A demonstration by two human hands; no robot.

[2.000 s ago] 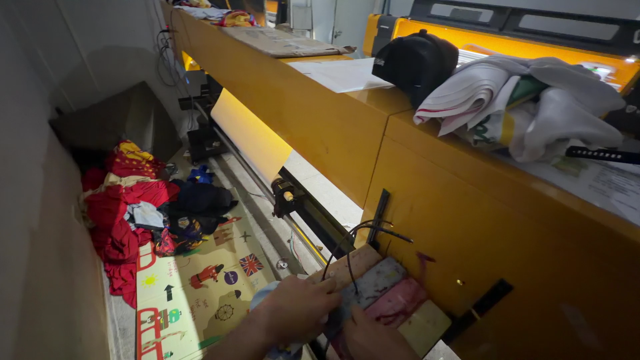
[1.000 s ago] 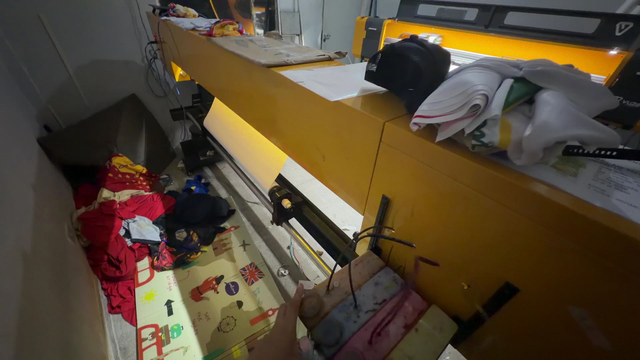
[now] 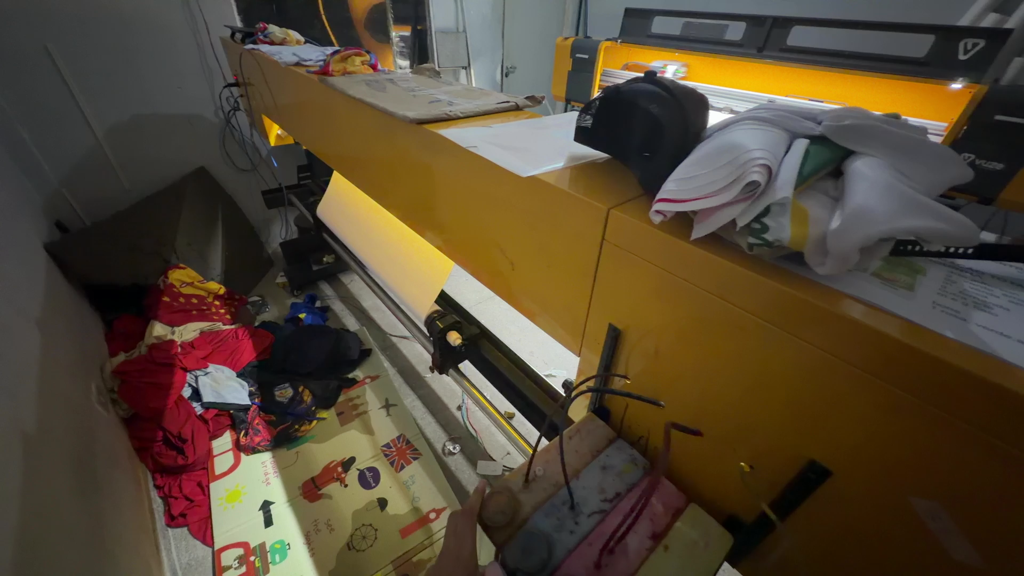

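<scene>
Several plastic ink tanks stand side by side against the orange printer housing (image 3: 720, 384): an orange-tinted tank (image 3: 552, 464), a bluish one (image 3: 596, 488), a pink one (image 3: 640, 524) and a yellow one (image 3: 688, 544). Thin dark tubes (image 3: 564, 440) rise out of the first two, and a red tube (image 3: 660, 464) bends up from the pink one. My left hand (image 3: 464, 540) is at the bottom edge, left of the orange-tinted tank, with only part of it showing; whether it grips anything is hidden. My right hand is out of the frame.
A roller bar (image 3: 480, 396) runs along the printer under hanging paper (image 3: 384, 248). Clothes (image 3: 184, 384) lie heaped at left by a printed sheet (image 3: 336, 488). On the housing rest cardboard (image 3: 424, 92), a black cap (image 3: 644, 124) and white fabric (image 3: 744, 168). Another printer (image 3: 784, 64) stands behind.
Two seconds ago both hands were over the tanks by the tubes. The right hand has left the view, and the left has drawn down to the tanks' left side. The red tube now stands up.
</scene>
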